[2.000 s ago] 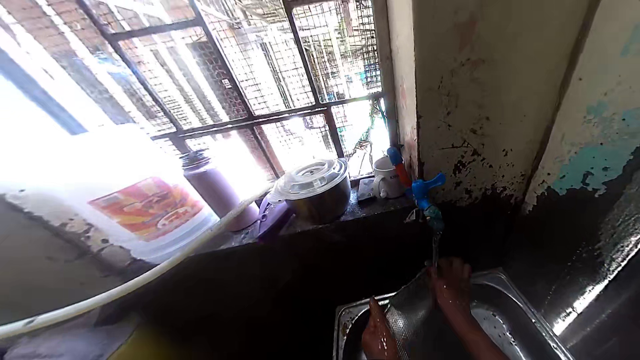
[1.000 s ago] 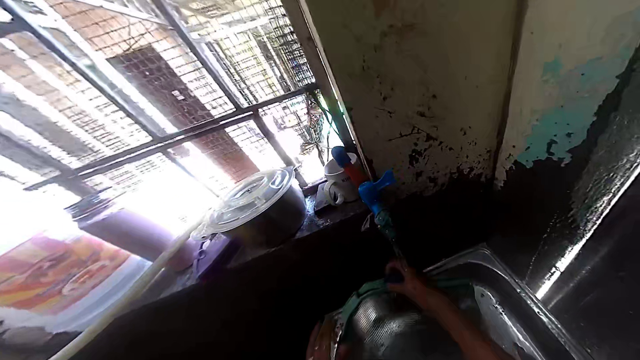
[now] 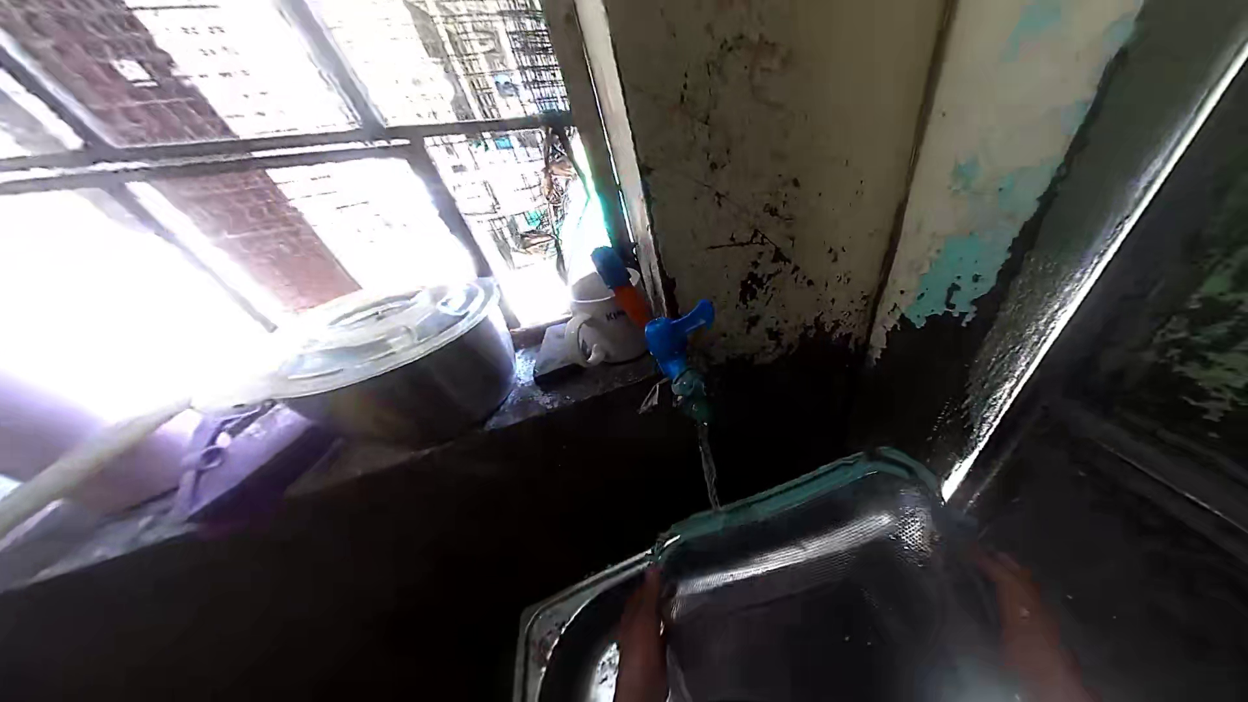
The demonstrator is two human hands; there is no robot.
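A rectangular container with a greenish rim (image 3: 799,595), its walls finely textured and shiny, is tilted over the steel sink (image 3: 561,624). My left hand (image 3: 643,634) grips its left side, and my right hand (image 3: 1024,614) holds the right side. Above its far rim, the blue tap (image 3: 673,346) pours a thin stream of water (image 3: 709,468) onto or just behind the edge; which one is hard to tell. Much of the sink is hidden behind the container.
On the window ledge stand a steel pot with a clear lid (image 3: 409,375), a white mug (image 3: 609,327) and purple items (image 3: 234,458). A pale hose (image 3: 88,468) runs at the left. Barred window (image 3: 390,132) behind; peeling wall (image 3: 780,175) beside the tap.
The container, earlier low in the sink, is now raised and tilted near the tap. My right hand has moved from near the water stream to the container's right side. The view has shifted.
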